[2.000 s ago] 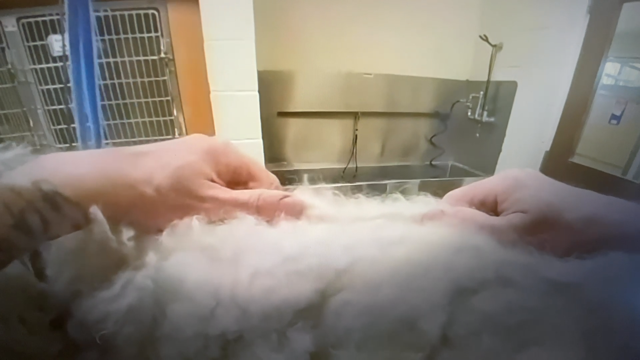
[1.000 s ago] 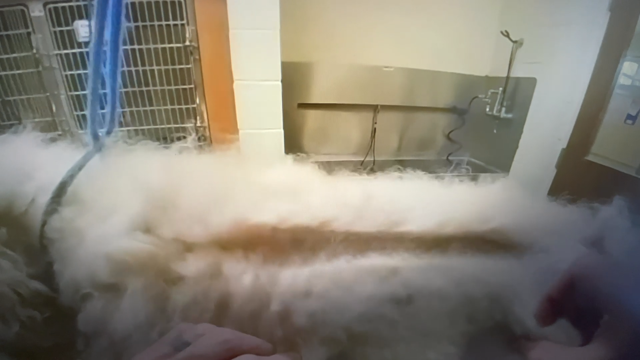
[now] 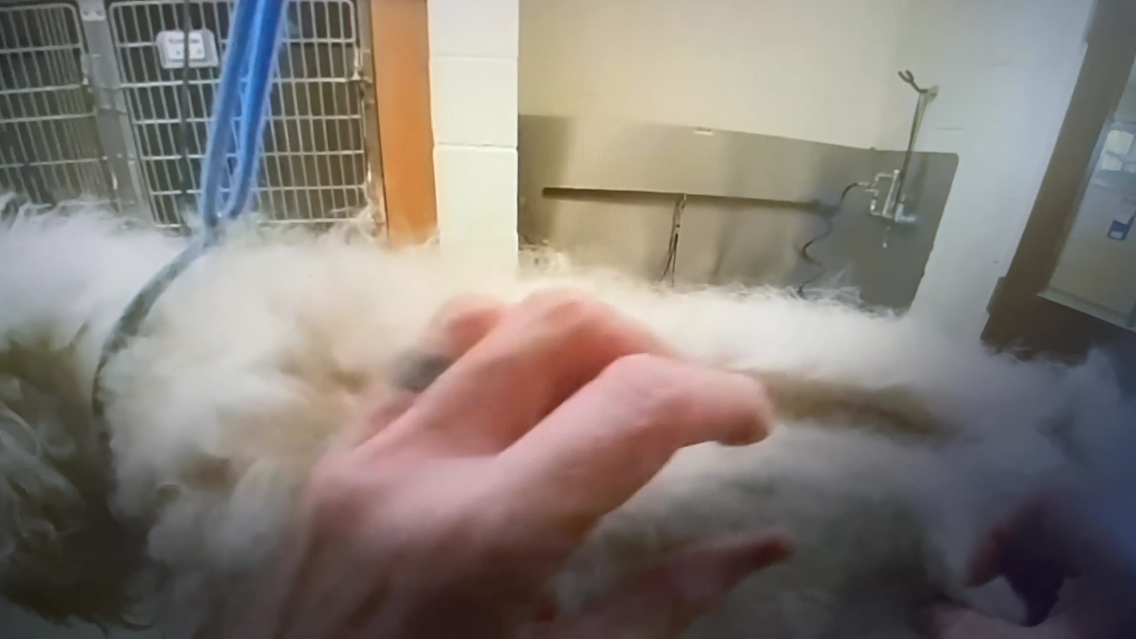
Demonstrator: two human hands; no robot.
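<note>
The fluffy white coat of a dog-like animal (image 3: 266,319) fills the lower half of the head view, with a brownish parted strip along its back. My left hand (image 3: 497,453) lies over this strip, fingers bent and spread into the fur, with a dark ring-like band on one finger. Low at the right edge, my right hand (image 3: 1029,568) is dark, blurred and partly cut off, beside the fur. A blue looped lead (image 3: 235,115) hangs down at the left and joins a darker loop around the animal's neck.
Metal cage doors (image 3: 240,106) stand behind at the left, beside an orange post (image 3: 404,124) and a white block wall (image 3: 475,106). A stainless steel tub backsplash (image 3: 745,169) with a faucet and a black hose is behind the animal. A framed door or window (image 3: 1100,195) is at the right.
Two seconds ago both hands were at the top of the coat, fingers in the fur. They then dropped low, and my left hand has since moved up onto the back.
</note>
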